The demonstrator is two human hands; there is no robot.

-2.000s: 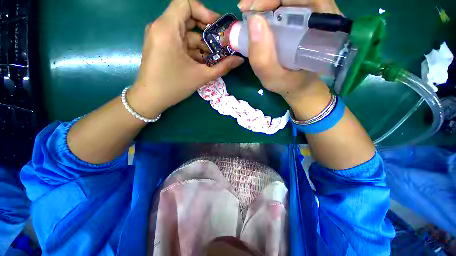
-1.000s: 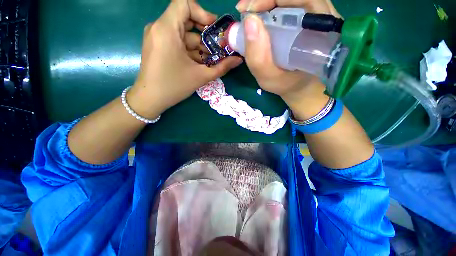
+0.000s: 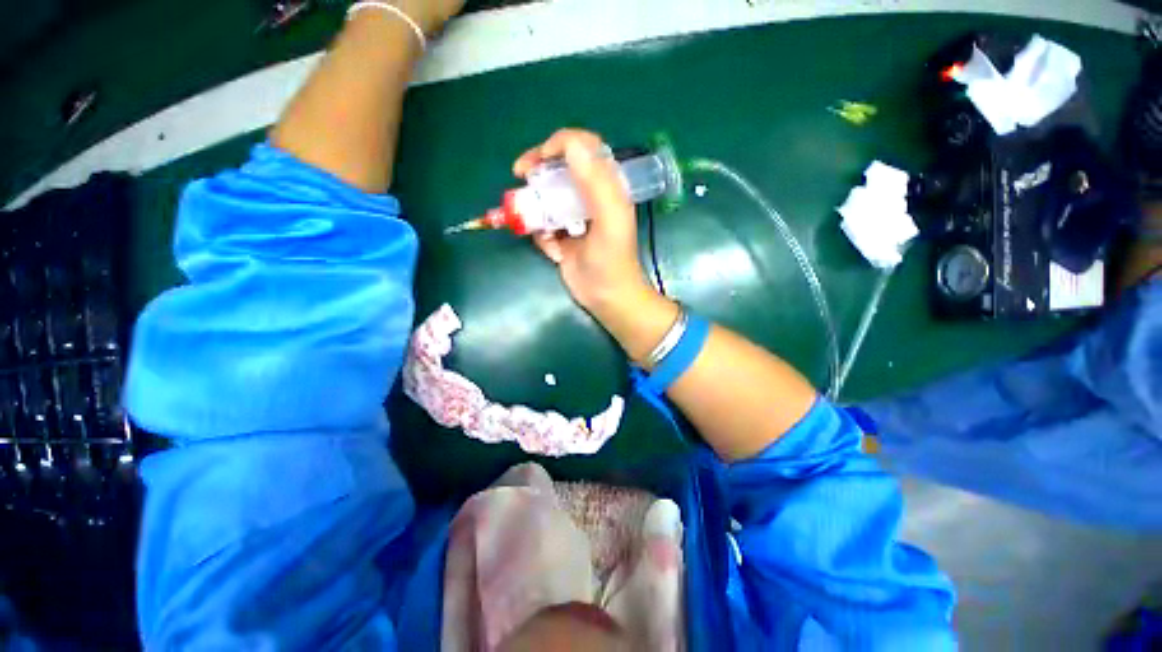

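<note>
The glue syringe (image 3: pixel 644 178) lies across my right hand (image 3: pixel 589 217), which grips its translucent barrel above the green bench. Its red hub and thin needle point left, and the green cap and clear hose are at its right end. My left hand is cut off by the top edge of the picture; only the forearm, the white bead bracelet and a bit of the hand's base show, so what it holds is hidden. A twisted white tissue strip (image 3: pixel 478 414) with reddish marks curves on the bench below the syringe.
Black ribbed trays (image 3: pixel 64 363) stand at the far left. A crumpled white tissue (image 3: pixel 878 213) lies right of the hose. A black box with a round gauge (image 3: pixel 962 273) stands at the right, beside another person's blue sleeve. A white line (image 3: pixel 548 36) crosses the far bench.
My left hand has reached forward out of the picture, and the black housing is no longer in view. My right hand has moved the syringe away from it. The camera view has shifted.
</note>
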